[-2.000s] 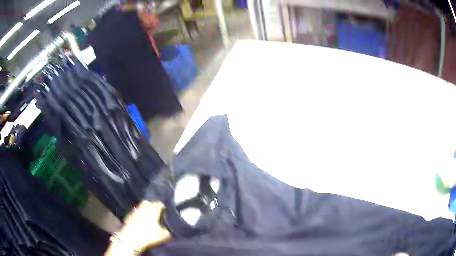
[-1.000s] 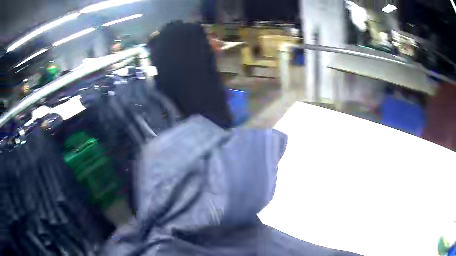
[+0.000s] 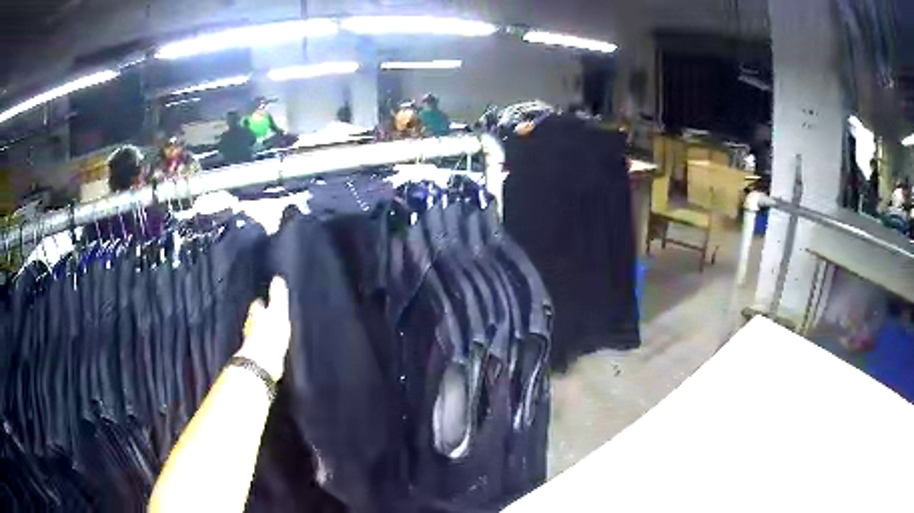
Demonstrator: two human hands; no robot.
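Dark denim garments (image 3: 130, 331) hang packed on hangers from a pale rail (image 3: 331, 158). My left hand (image 3: 267, 326), with a bracelet at the wrist, reaches up among them. It is against the edge of one sleeveless dark denim garment (image 3: 336, 361) that hangs turned broadside. The fingers are blurred, and whether they grip the cloth cannot be told. To its right hang several more garments (image 3: 481, 371) with curved armholes showing. My right hand is out of the picture.
The white table's edge (image 3: 742, 431) is at the lower right. A tall stack of dark garments (image 3: 571, 240) hangs beyond the rail's end. A pillar (image 3: 817, 150) and metal frame stand at the right. People (image 3: 261, 125) are in the background.
The view has swung left from the table to the rail. The denim garment spread on the table, then raised, is no longer seen there. My left hand is now up at the rail.
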